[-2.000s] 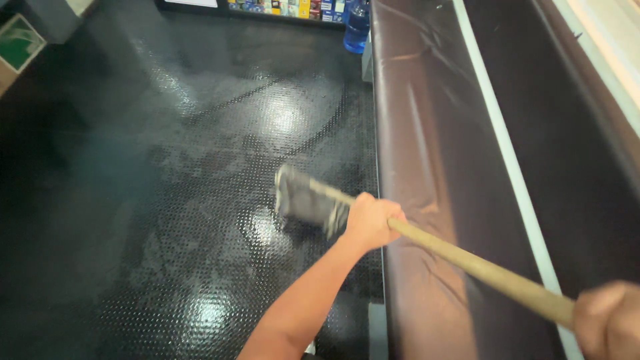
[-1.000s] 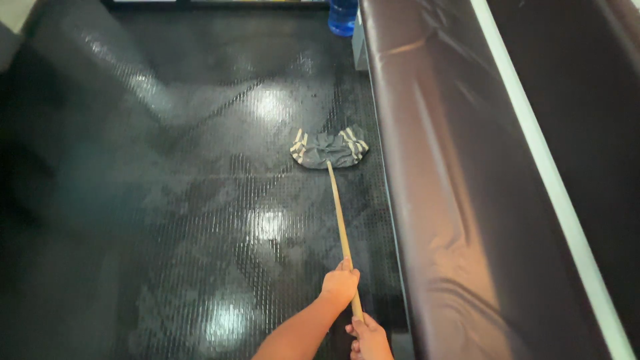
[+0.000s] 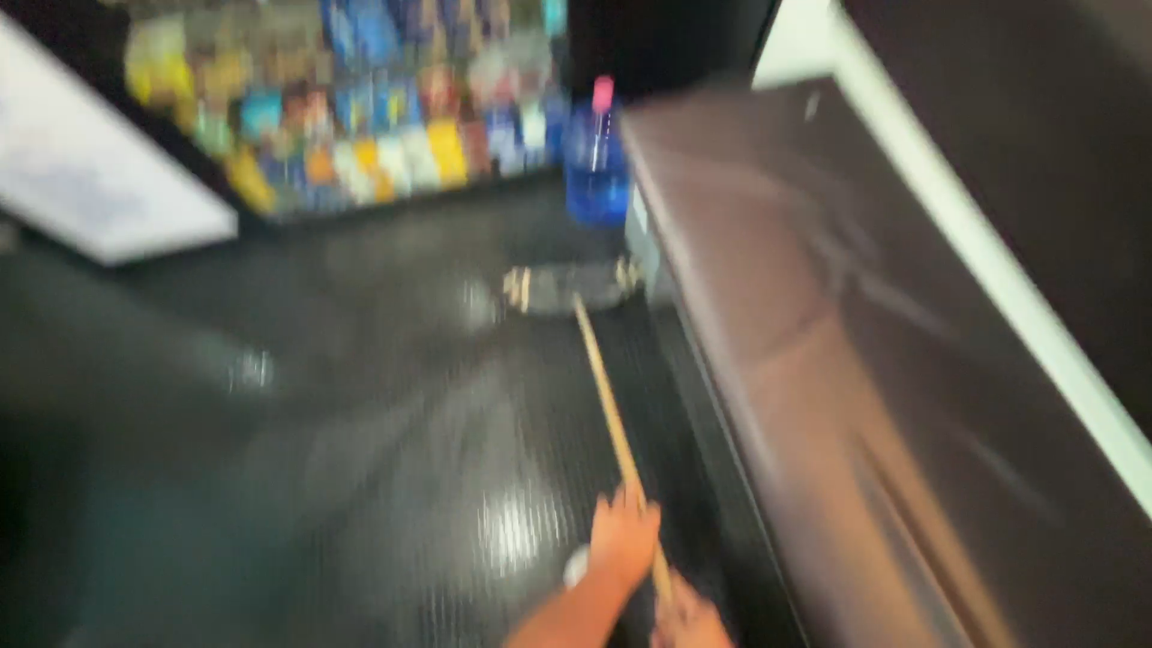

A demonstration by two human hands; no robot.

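Note:
My left hand (image 3: 625, 533) is closed around the wooden handle (image 3: 608, 405) of a mop, partway down its length. Behind it, at the bottom edge of the view, my right hand (image 3: 688, 616) grips the same handle nearer its end. The handle runs forward to the grey cloth mop head (image 3: 576, 288) with pale striped ends, which lies flat on the dark textured floor (image 3: 396, 432). The right end of the mop head is beside the base of the brown padded bench. Motion blurs the picture.
A long brown padded bench (image 3: 774, 315) borders the floor on the right. A large blue water bottle (image 3: 598, 171) stands at its far end. Shelves of colourful packages (image 3: 396, 162) line the far side, and a white panel (image 3: 108, 171) juts in at upper left. A small white object (image 3: 576, 565) lies beside my left forearm.
The mop head has moved forward over the floor, close to the blue bottle. Two seconds ago the handle lay across the bench with my hands wide apart. The view has shifted forward.

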